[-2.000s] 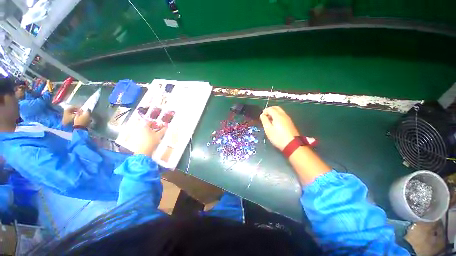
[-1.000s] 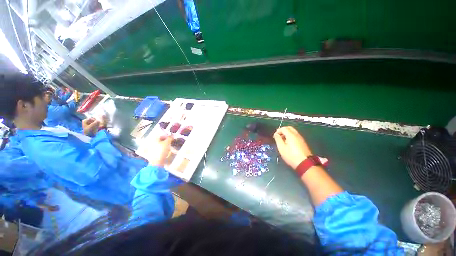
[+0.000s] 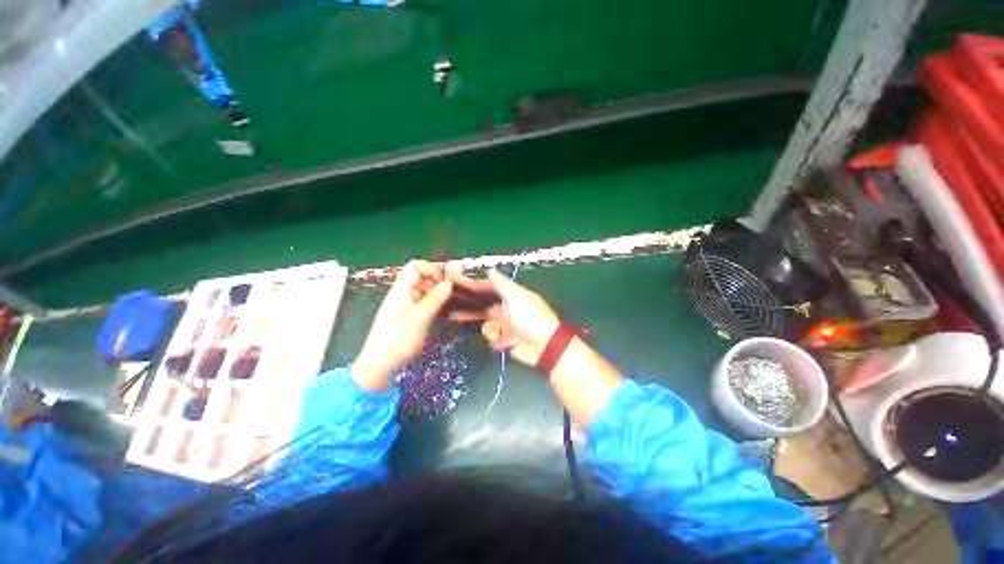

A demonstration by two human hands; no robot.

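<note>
My left hand (image 3: pixel 403 322) and my right hand (image 3: pixel 522 320) meet over the bench, fingertips close together. A small dark component (image 3: pixel 473 304) is held between them, partly hidden by the fingers. A loose pile of tiny glittering blue-purple bits (image 3: pixel 436 381) with dark-red strands lies just below my hands, partly covered by my left hand. A thin pale wire (image 3: pixel 501 383) hangs or lies below my right hand; I cannot tell which. The white compartment tray (image 3: pixel 316 316) is at the left, with dark red-black parts in several pockets.
A blue bin (image 3: pixel 137 325) is beyond the tray. At the right are a black fan (image 3: pixel 732 289), a cup of silvery bits (image 3: pixel 722 386), a white round unit (image 3: pixel 890 410), an orange-lit box (image 3: pixel 826 334) and red-orange trays (image 3: pixel 969 143). White-chipped edging (image 3: pixel 617 245) runs behind my hands.
My left hand has moved from the tray to meet my right hand, and the dark component is now held between them. The view has swung right, bringing in the round unit and red-orange trays.
</note>
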